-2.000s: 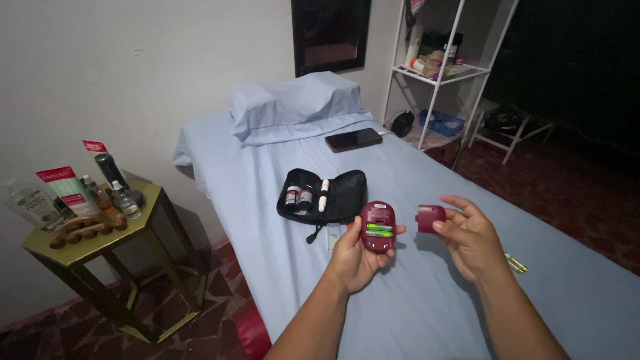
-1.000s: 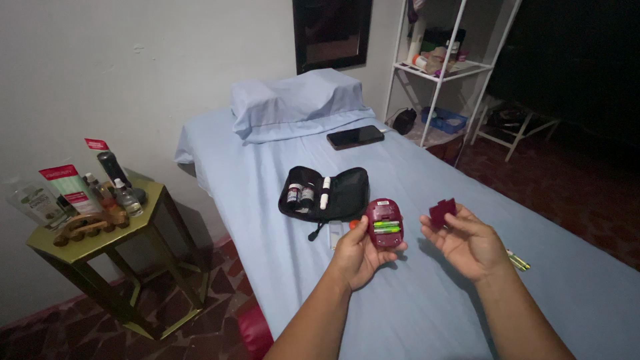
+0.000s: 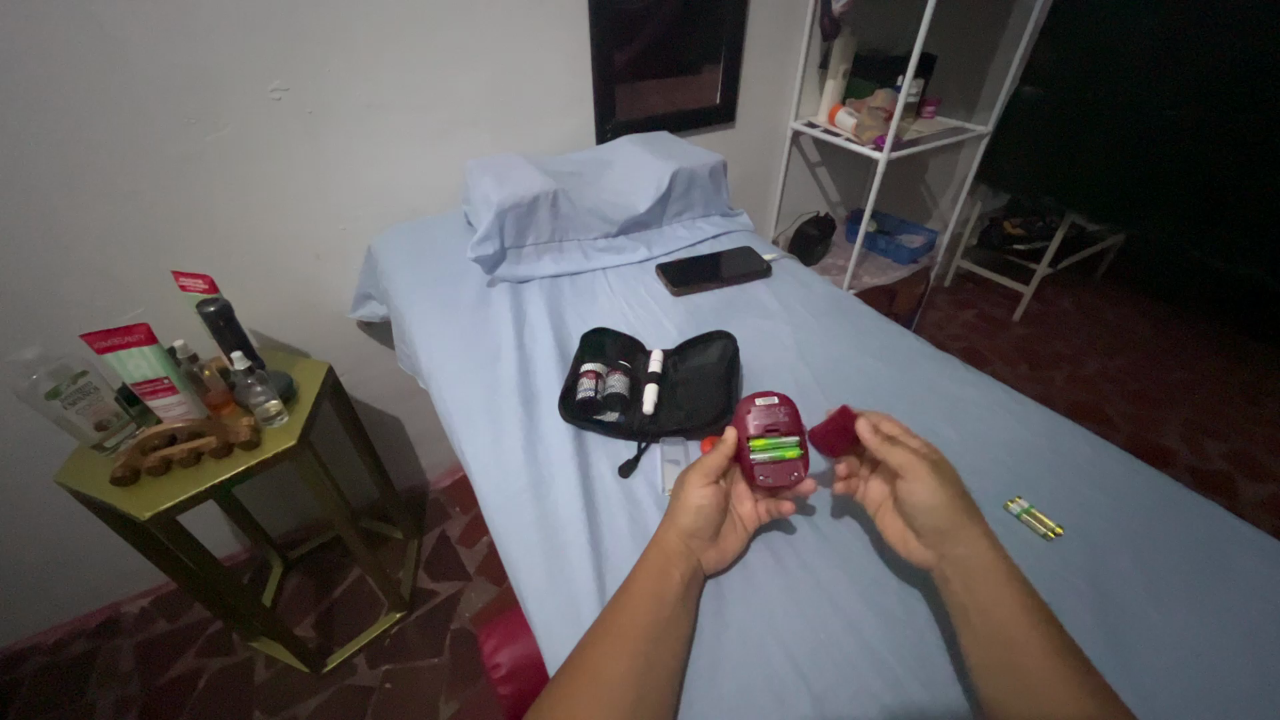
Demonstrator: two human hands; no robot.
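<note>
My left hand (image 3: 722,500) holds a dark red glucose meter (image 3: 771,415), its back facing me. Two green batteries (image 3: 776,448) lie in its uncovered compartment. Just right of the meter, my right hand (image 3: 905,485) grips the dark red battery cover (image 3: 834,432) by its edge, apart from the meter. Behind my left hand is an unzipped black case (image 3: 703,385) with small bottles (image 3: 604,388) and a white lancing pen (image 3: 652,382). A clear strip-like item (image 3: 674,465) and a partly hidden red-orange item (image 3: 709,444) lie beside it. Loose batteries (image 3: 1035,518) rest on the sheet at right.
The bed has a light blue sheet (image 3: 600,520), a covered pillow (image 3: 605,205) and a smartphone (image 3: 714,271). At left stands a gold side table (image 3: 215,475) with bottles, tubes and a wooden massager (image 3: 185,450). A white shelf rack (image 3: 890,140) is at back right.
The battery cover in my right hand has turned and moved closer to the meter since a second ago. My left hand still holds the meter with its batteries showing.
</note>
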